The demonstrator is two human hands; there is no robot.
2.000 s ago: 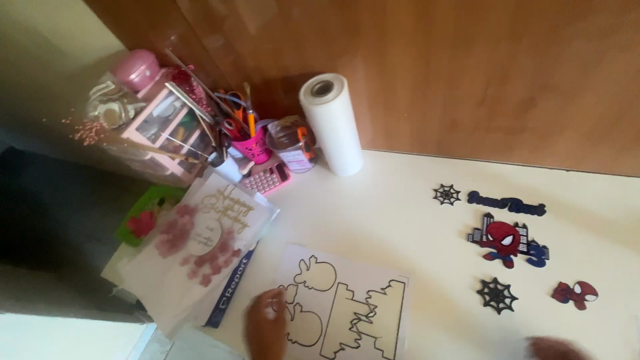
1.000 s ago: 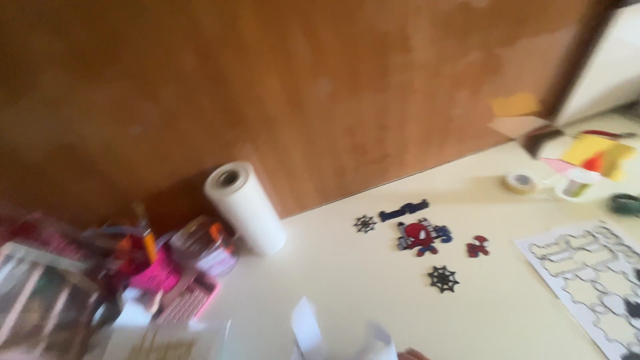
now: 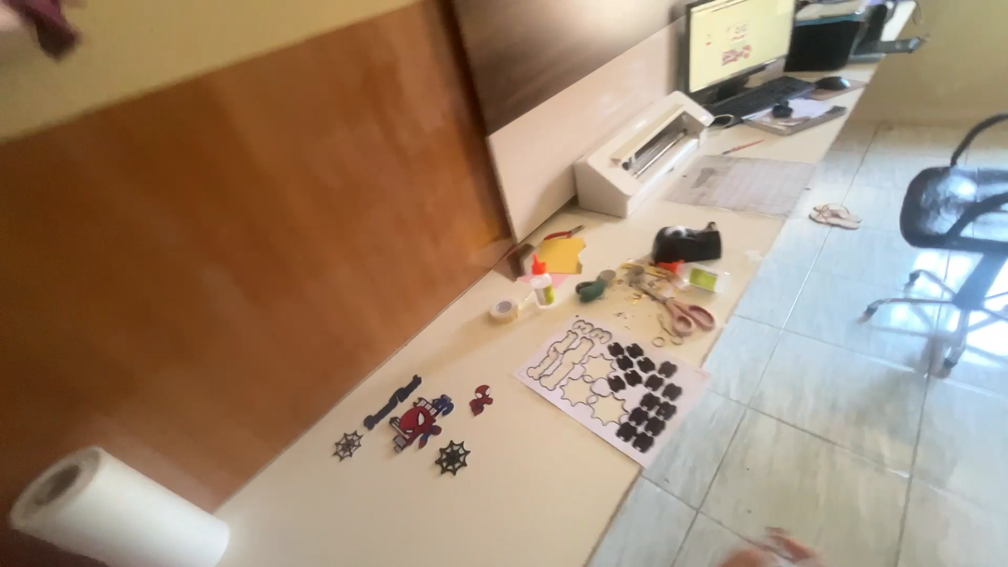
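A blurred hand, seemingly my right hand, shows at the bottom edge over the floor; whether it holds anything is unclear. My left hand is out of view. On the white table lie a Spider-Man cutout, a small red figure cutout, a dark lettering cutout, a silver-black spider web cutout and a black web cutout. To their right is a white sheet with cut openings and several black pieces.
A white roll stands at lower left. Farther back are a tape roll, a glue bottle, scissors, a black tape dispenser, a cutting machine and a monitor. An office chair stands on the floor.
The view has swung far to the right. The hand that was on the cut-out sheet two seconds ago is out of view, as are the pink cup and pens.
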